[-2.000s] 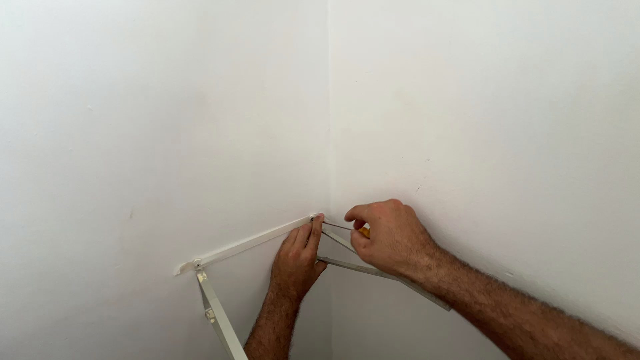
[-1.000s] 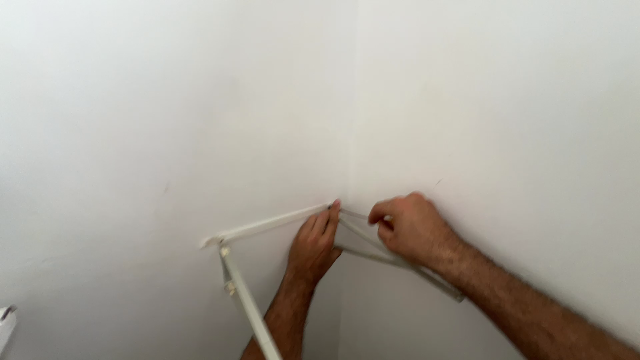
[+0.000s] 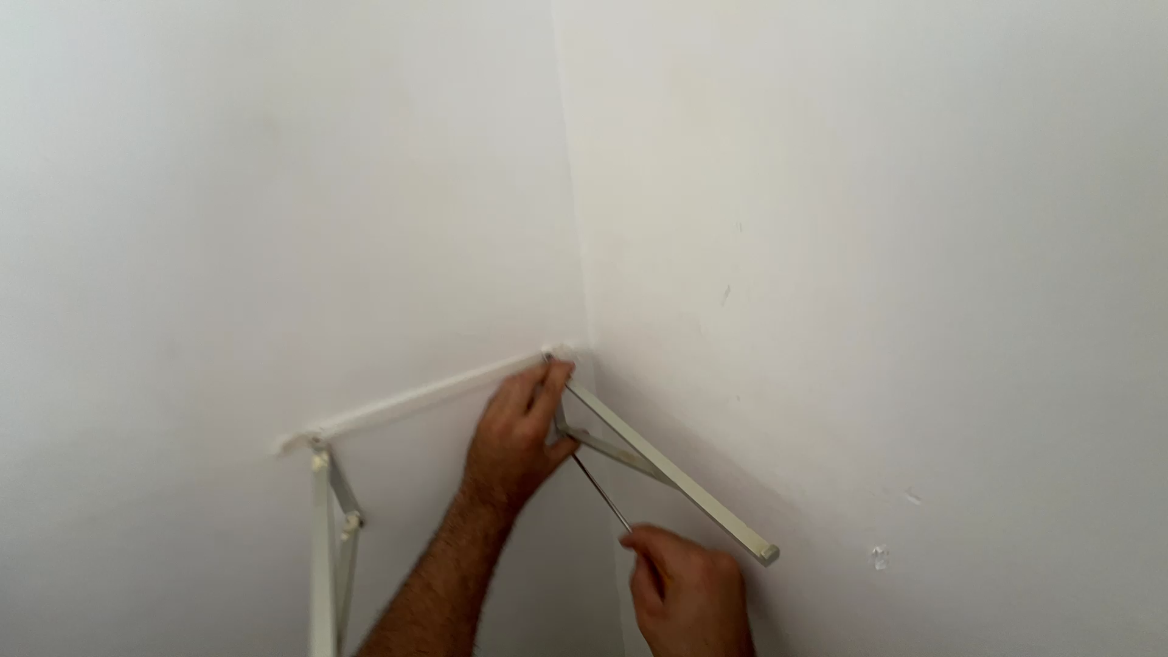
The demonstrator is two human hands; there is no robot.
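My left hand (image 3: 518,429) grips the upper inner end of the right metal wall bracket (image 3: 675,474), close to the corner. In my right hand (image 3: 689,589), lower down, is a screwdriver (image 3: 600,491); its thin shaft points up and left toward the bracket's lower part, and the tip is hidden behind my left fingers and thumb. A white rail (image 3: 429,397) runs along the left wall to the corner. From the rail's left end another bracket (image 3: 323,547) reaches down out of view.
White walls meet at a corner line (image 3: 573,210) above the brackets. The right bracket's free end juts out over the right wall, near a chipped spot (image 3: 880,557). Small scuffs mark that wall.
My right hand has moved down with the screwdriver, from beside the bracket's upper end to below the bracket. My left hand stays at the corner. The view has shifted.
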